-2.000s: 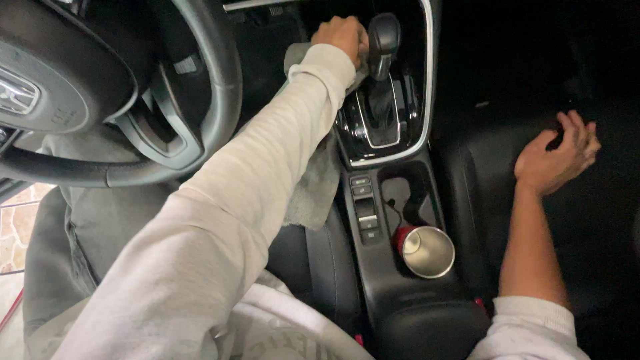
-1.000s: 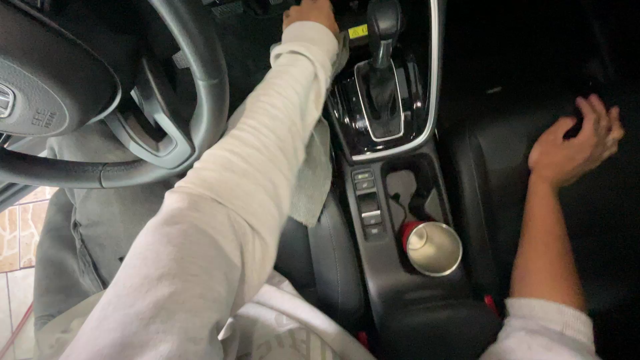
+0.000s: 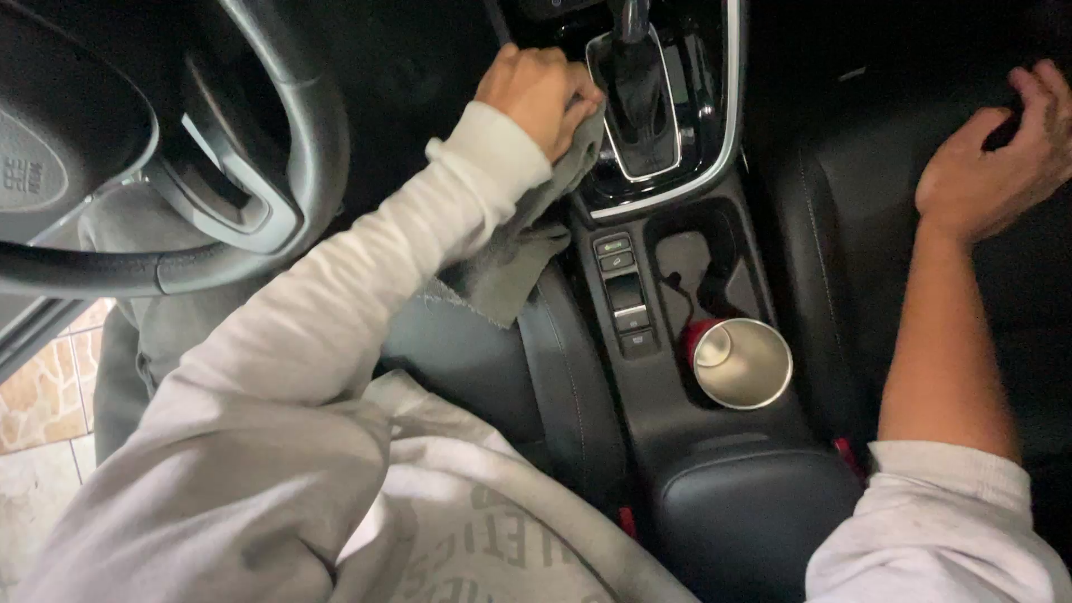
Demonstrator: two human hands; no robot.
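My left hand [image 3: 540, 96] grips a grey-green cloth [image 3: 523, 272] at the left side of the glossy black gear shifter panel [image 3: 703, 126]. Part of the cloth hangs down over the edge of the driver's seat, its border frayed. The gear lever [image 3: 634, 21] stands just right of that hand, its top cut off by the frame. On the black passenger seat [image 3: 846, 201] rests my right hand [image 3: 997, 159], fingers apart and holding nothing. A red cup with a bare metal interior [image 3: 745, 364] sits in the console's cup holder between the two arms.
The steering wheel [image 3: 322, 151] is at the left. A row of console buttons [image 3: 628, 293] lies beside the cup holder, with a padded armrest [image 3: 754, 519] behind it. Red seat-belt buckles [image 3: 850, 459] show beside the seats.
My left hand went forward toward the dashboard, then came back beside the shifter panel with the cloth. My right hand stays over the passenger seat.
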